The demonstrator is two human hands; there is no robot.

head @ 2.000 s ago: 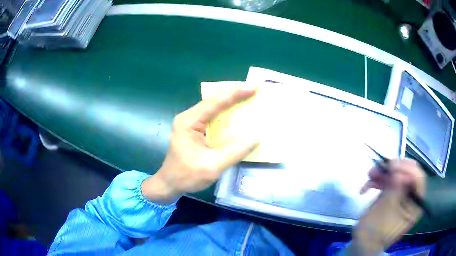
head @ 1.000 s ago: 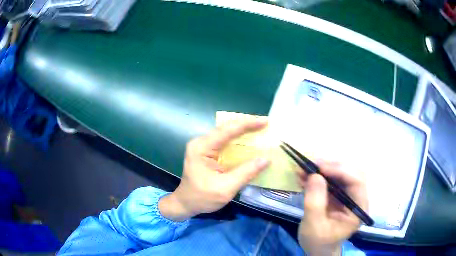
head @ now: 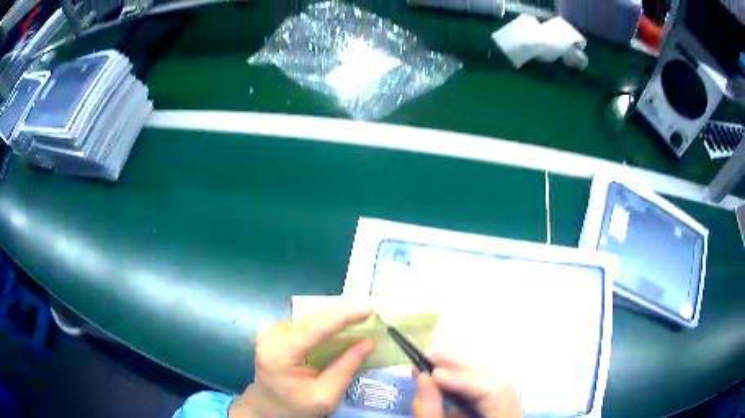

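A white-edged housing lies on the green bench in front of me, its centre glaring white. My left hand holds a pale yellow release-paper sheet over the housing's left part, between thumb and fingers. My right hand holds slim black tweezers, their tip at the sheet close to my left fingertips. Whether a small piece is at the tip cannot be told. The lower edge of the picture cuts off my right hand.
A stack of housings stands at the far left. Another housing lies at right. Beyond the white strip are a crumpled clear bag, a white crumpled wipe and a grey blower.
The view has tilted up, showing more of the far bench. The tweezers were over the housing's right part two seconds ago; they have come left to the sheet.
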